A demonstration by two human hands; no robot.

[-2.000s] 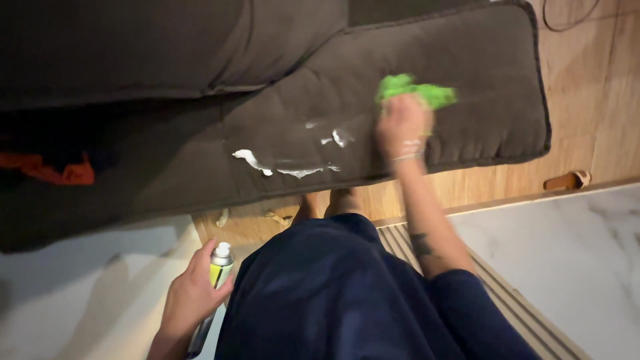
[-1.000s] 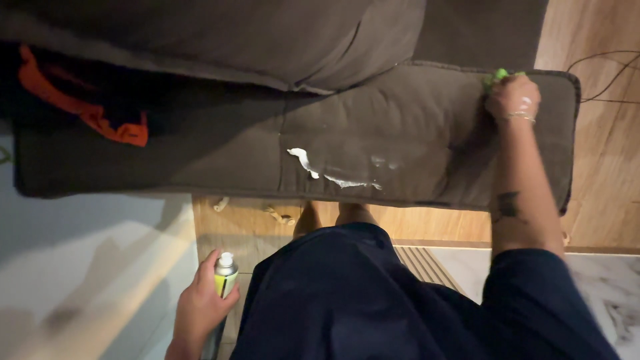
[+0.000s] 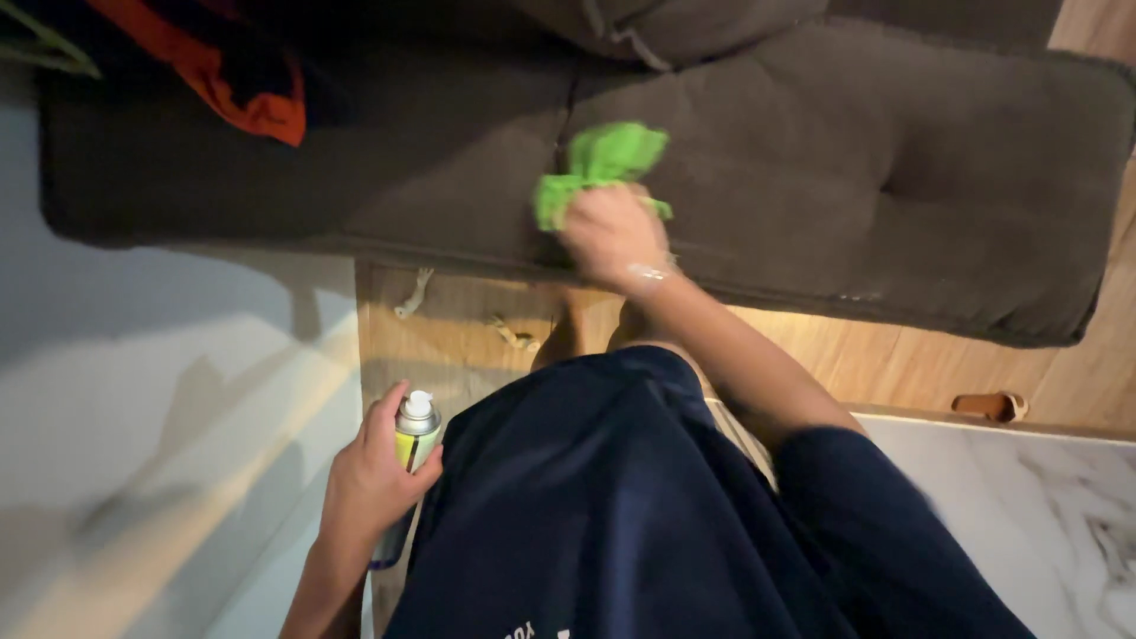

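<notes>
My right hand, blurred by motion, grips a crumpled green cloth over the brown seat cushion of a sofa, left of its tufted dimple. White residue shows on the wrist, and a faint white trace lies near the cushion's front edge. Low at the left, my left hand is wrapped around an upright aerosol can with a white nozzle; its lower part is partly hidden by the fingers.
Orange and dark fabric lies on the sofa's left end. A pale wall stands at the left. On the wood floor are two light knotted objects and a brown slipper. Marble-patterned surface fills the lower right.
My right hand has moved with the green cloth from the cushion's right end to its middle-left part. The white foam streaks seen on the cushion earlier no longer show. My left hand keeps the can.
</notes>
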